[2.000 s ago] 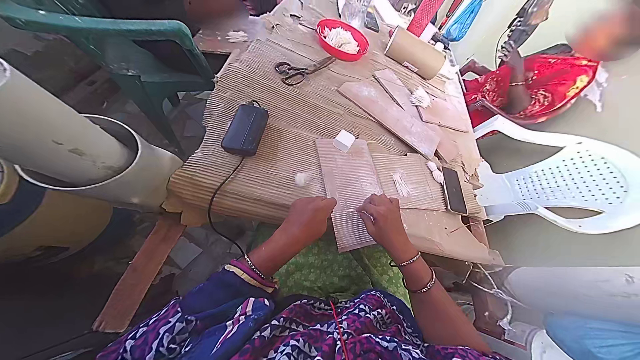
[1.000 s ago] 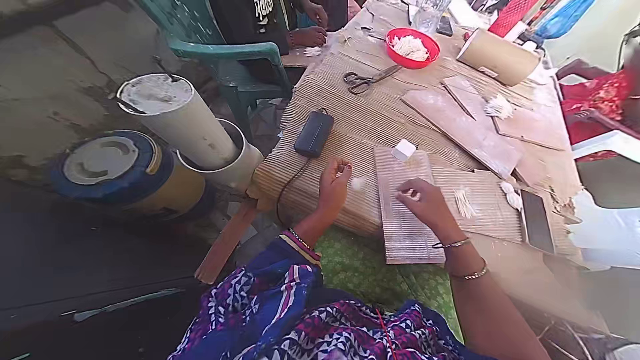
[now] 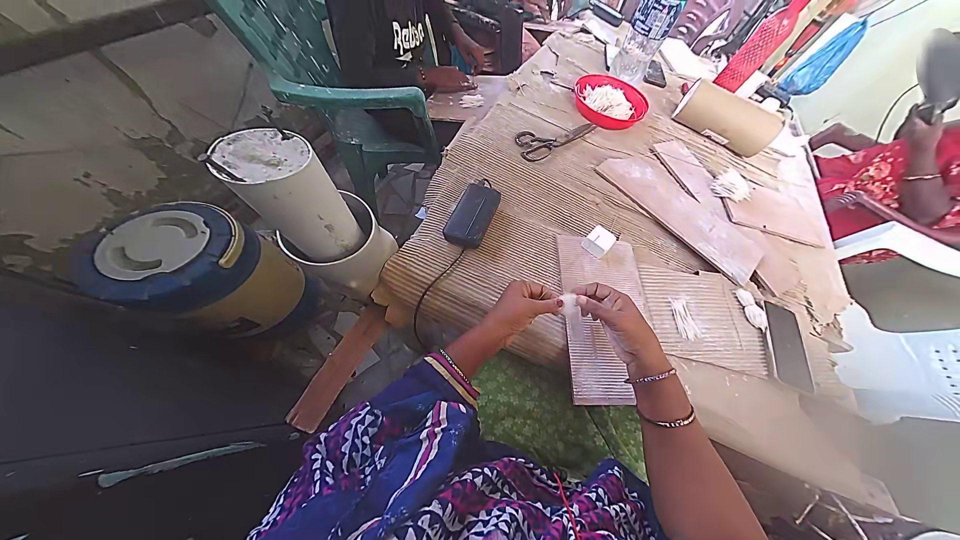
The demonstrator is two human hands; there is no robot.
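Note:
Between my fingertips is a small tuft of white cotton-like fibre [image 3: 568, 301]. My left hand [image 3: 523, 309] pinches it from the left and my right hand [image 3: 611, 315] from the right. Both hands are over the near part of a flat ridged board [image 3: 600, 375], which lies at the table's front edge. A small white cube-shaped block [image 3: 598, 241] sits at the board's far end. To the right, a little bunch of thin white rolled wicks [image 3: 684, 318] lies on the corrugated cardboard, with white fibre balls [image 3: 751, 309] and a dark phone-like slab [image 3: 787, 346] beyond it.
A black corded box [image 3: 472, 215], scissors [image 3: 553, 142] and a red bowl of white sticks [image 3: 643, 105] stand on the table. Flat boards [image 3: 682, 210] and a cardboard tube [image 3: 727, 118] are at the right. People sit at the far left and right. A blue-lidded container [image 3: 154, 247] stands left.
My hands, apart one second ago, have come together at a white tuft. Two seconds ago both were down on the ridged board. The view has shifted left.

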